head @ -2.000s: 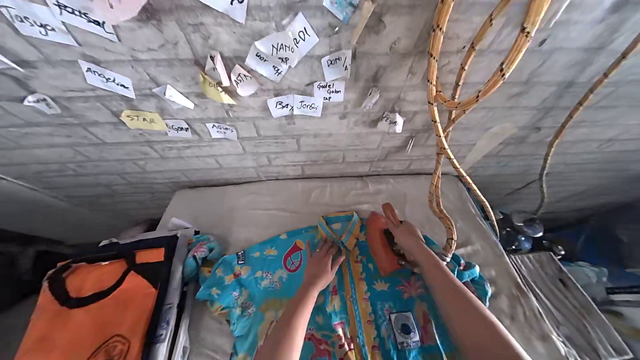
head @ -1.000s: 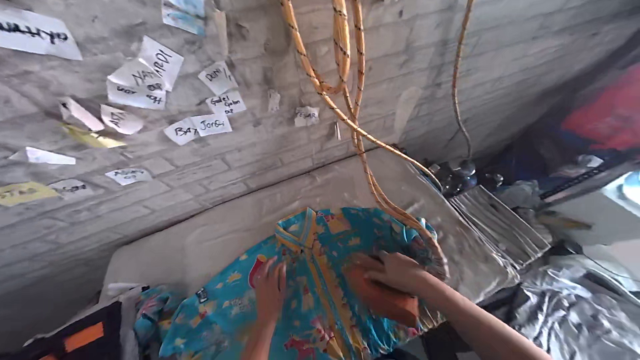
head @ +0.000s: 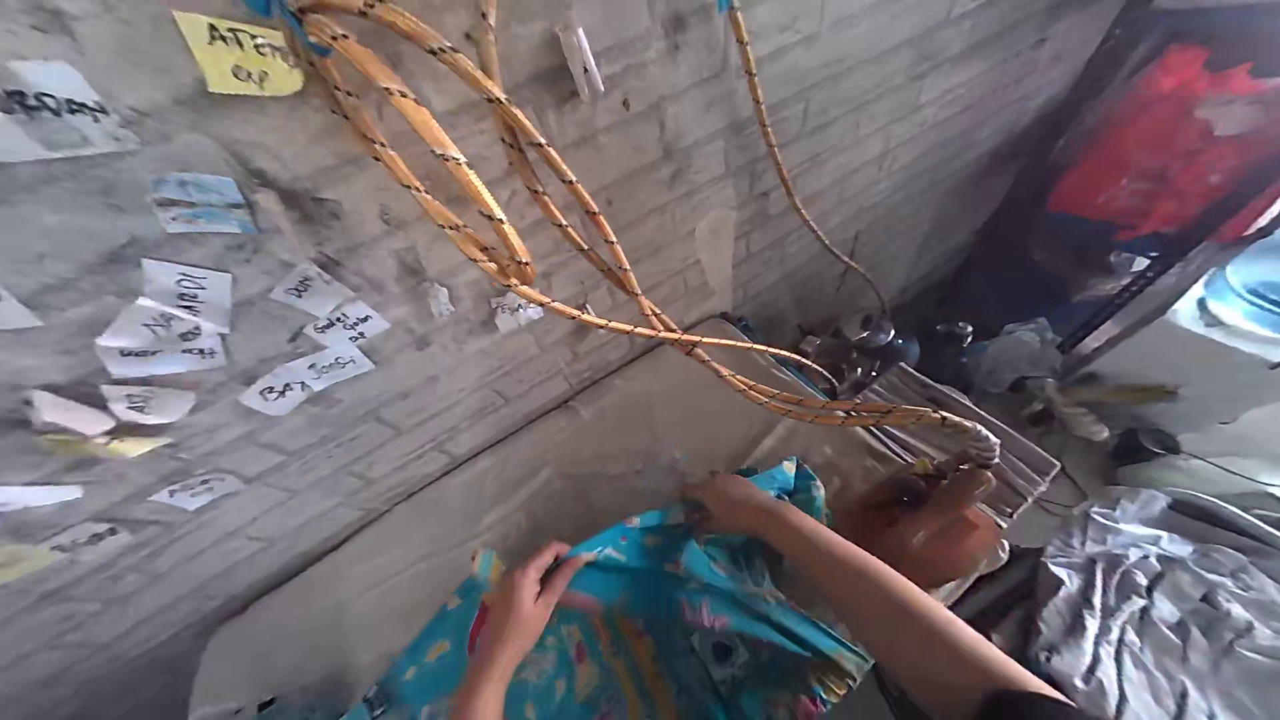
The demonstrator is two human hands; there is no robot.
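A turquoise patterned shirt (head: pixel 640 600) lies bunched on the cloth-covered ironing surface (head: pixel 350 610). The thumb and fingers of my left hand (head: pixel 530 600) pinch its cloth near the collar. Farther right, my right hand (head: pixel 730 505) grips the shirt's far edge; its fingertips are partly hidden. An orange-brown electric iron (head: pixel 930 530) rests at the right edge of the surface, beyond my right forearm, with no hand on it. Its cloth-wrapped cord (head: pixel 760 390) rises from the handle end to loops hanging before the wall.
Handwritten paper slips (head: pixel 310 380) are stuck to the grey brick-patterned wall (head: pixel 640 150). A slatted stand or stack (head: pixel 960 430) sits behind the iron. Crumpled silvery material (head: pixel 1130 610) lies at the lower right. A second cord (head: pixel 770 130) hangs down the wall.
My right hand has let go of the iron, which now rests to the right, and has taken hold of the shirt. The shirt, spread out before, is lifted and folded. The view has swung right.
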